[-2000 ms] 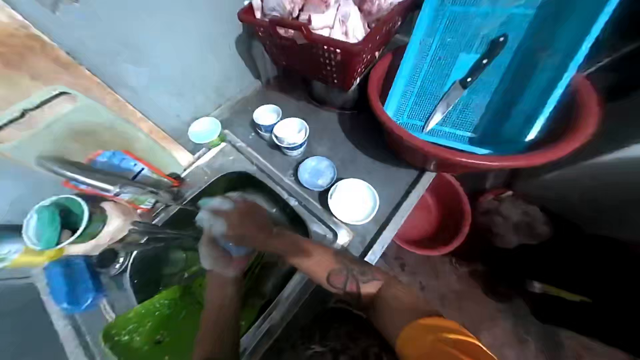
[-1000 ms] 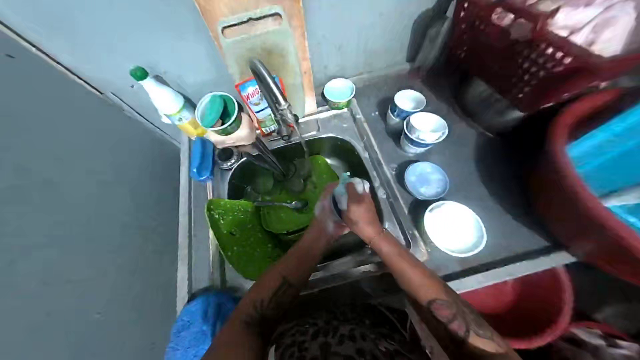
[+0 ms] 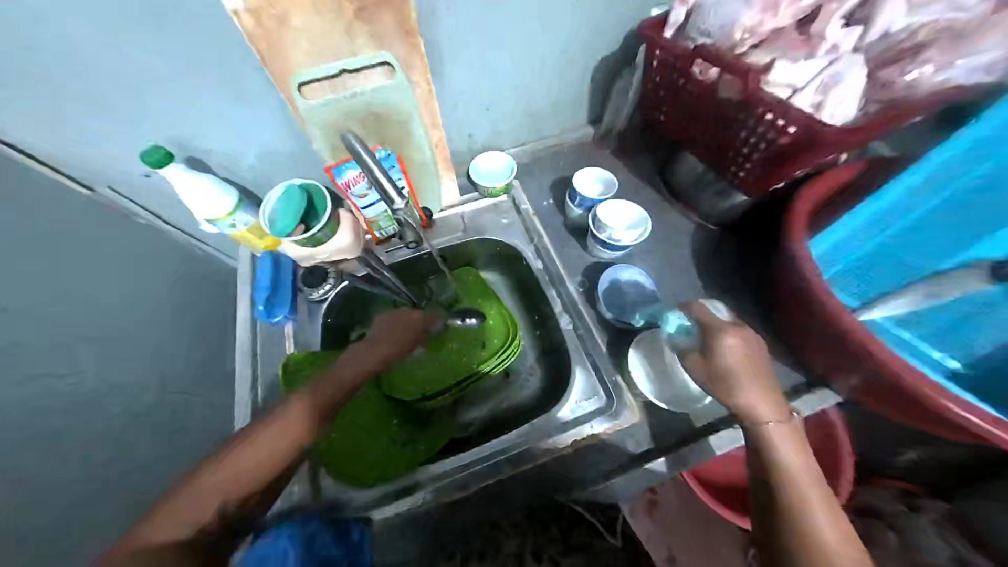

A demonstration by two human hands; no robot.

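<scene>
My left hand is low in the sink, at the handle end of a metal spoon; blur hides whether its fingers close on it. Under the spoon lie stacked green plates, with another green plate beside them. Over the counter at right, my right hand grips a pale teal scrubbing sponge. It is above a white bowl, partly covering it. A bluish bowl sits just behind, and small stacked cups stand farther back. Water runs from the faucet.
Left of the faucet are a bottle with a green cap, a green-rimmed cup and a blue container. A cutting board leans on the wall. Right stand a red basket and a red tub holding a blue crate.
My hands, together over the sink's right side a second ago, are now apart: the right one is over the counter bowls with the sponge, the left one at the spoon.
</scene>
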